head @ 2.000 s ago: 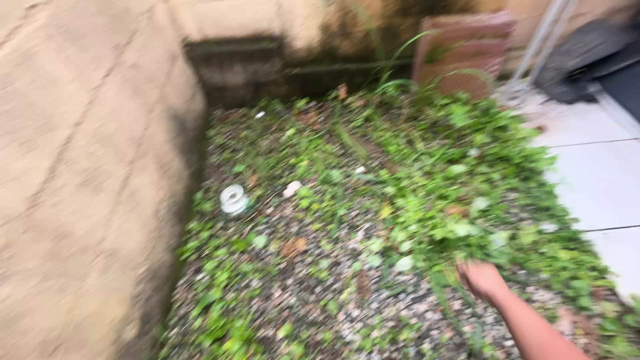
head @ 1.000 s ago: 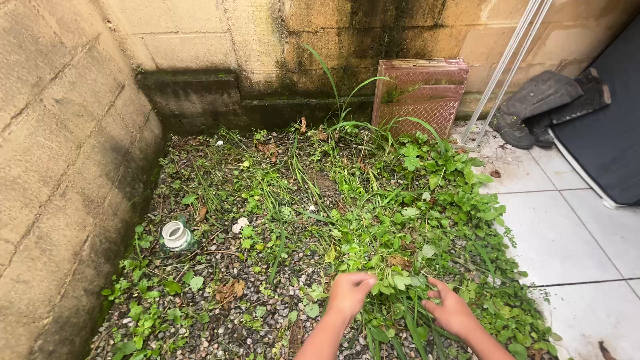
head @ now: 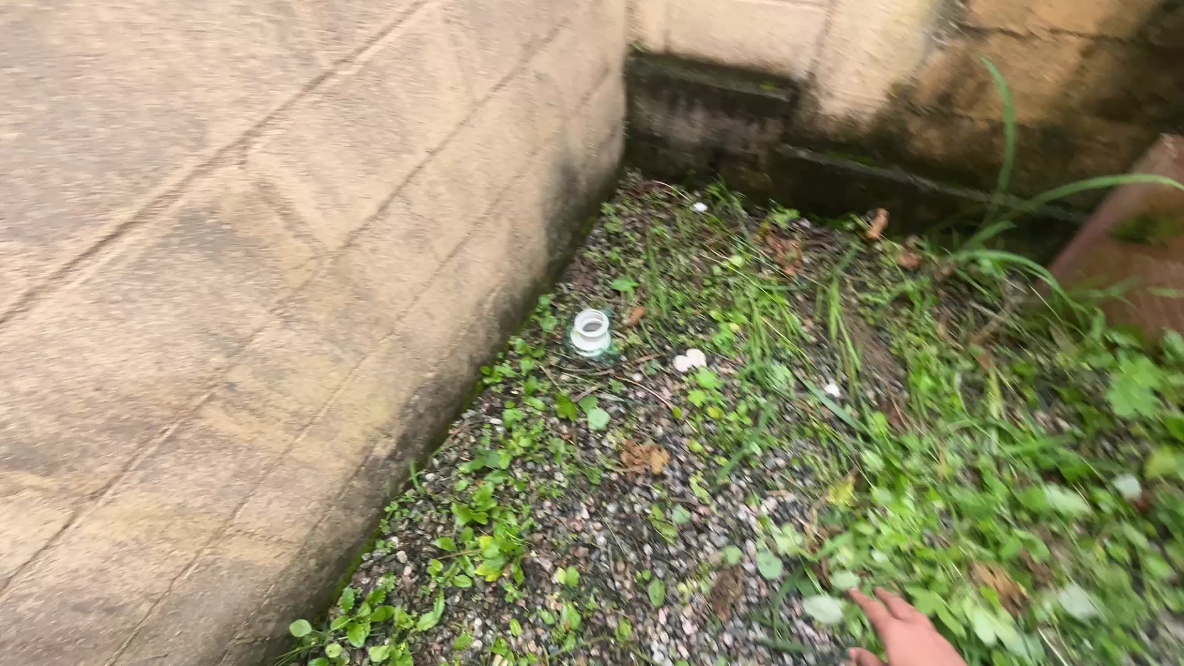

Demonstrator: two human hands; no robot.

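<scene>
At the bottom right of the head view, my right hand (head: 905,636) is partly cut off by the lower edge. Its fingers are spread just over gravel (head: 684,573) and low green weeds (head: 934,555), and nothing shows in it. A pale round leaf (head: 822,609) lies beside the fingertips. Up and to the left, a white, round-mouthed pipe fitting or jar neck (head: 591,333) stands in the gravel. Small white pieces (head: 689,360) lie to its right. Long grass blades (head: 1008,129) rise near the back wall. My left hand is out of the frame.
A beige block wall (head: 277,305) runs along the left side. It meets a stained back wall (head: 879,65) with a dark, mossy ledge (head: 712,111) at its base. A reddish-brown panel or tile (head: 1133,250) leans at the right. Dry brown leaves (head: 645,457) lie on the gravel.
The view has swung left. My left hand, seen over the weeds one second ago, has left the frame. The paving and boots at the right are out of view too.
</scene>
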